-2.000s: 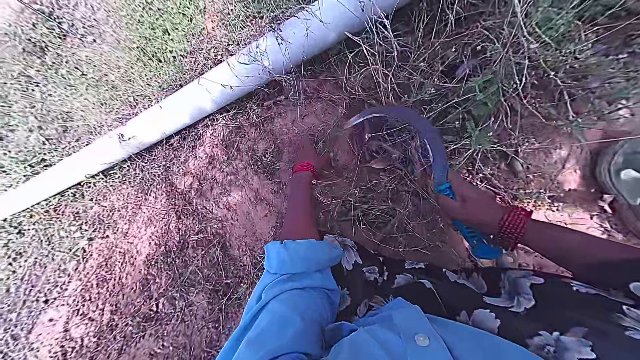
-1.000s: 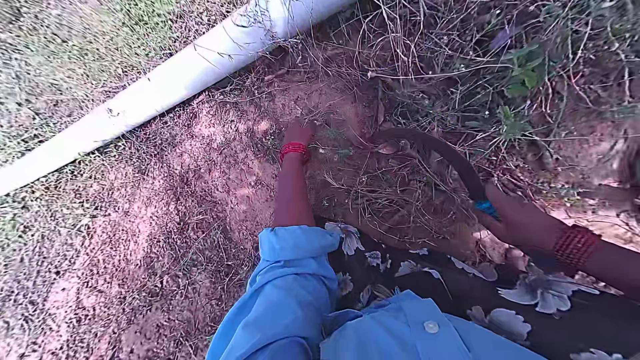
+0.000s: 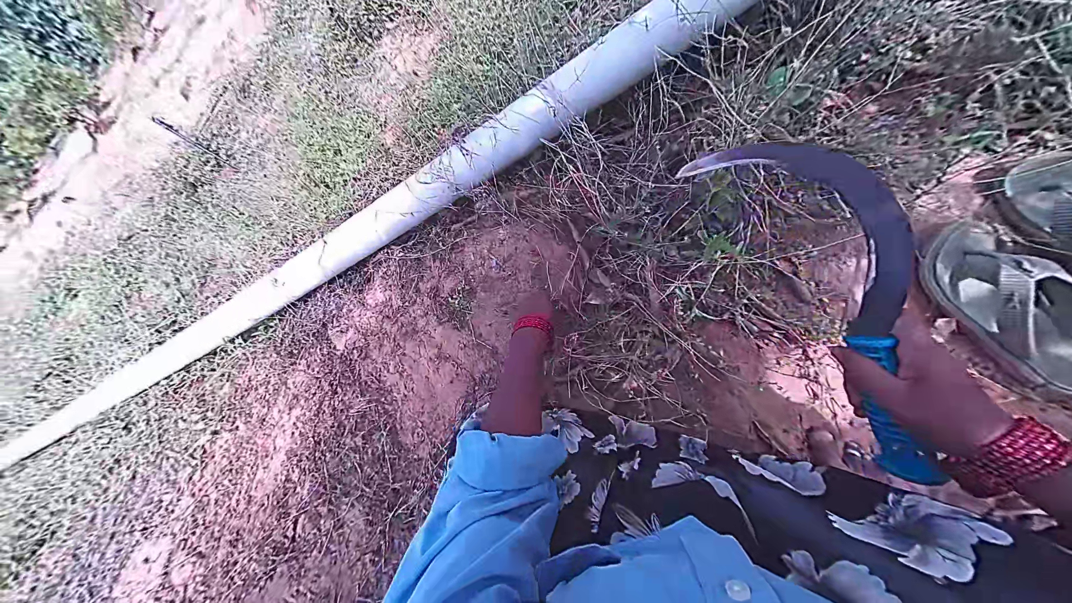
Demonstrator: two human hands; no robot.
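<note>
My right hand (image 3: 930, 389), at the right, is closed around the blue-wrapped handle of a sickle (image 3: 892, 226). Its curved dark blade arches up and leftward over dry grass (image 3: 662, 285), with the tip toward the left. My left hand (image 3: 534, 303), below a white pipe, is low against the reddish soil at the left edge of that grass. Its fingers blend into the ground, so whether they are spread or grip anything cannot be told. Red bangles circle both wrists.
The long white pipe (image 3: 435, 184) runs diagonally across the ground from lower left to upper right. Sandals (image 3: 1005, 301) lie at the right edge, close to the sickle. Green shrubs (image 3: 42, 75) grow at the upper left. A floral cloth (image 3: 712, 486) covers my lap.
The sickle's blade was low in the grass beside my left hand one second ago; now it is raised clear, farther from that hand. The view has shifted, showing more of the sandals.
</note>
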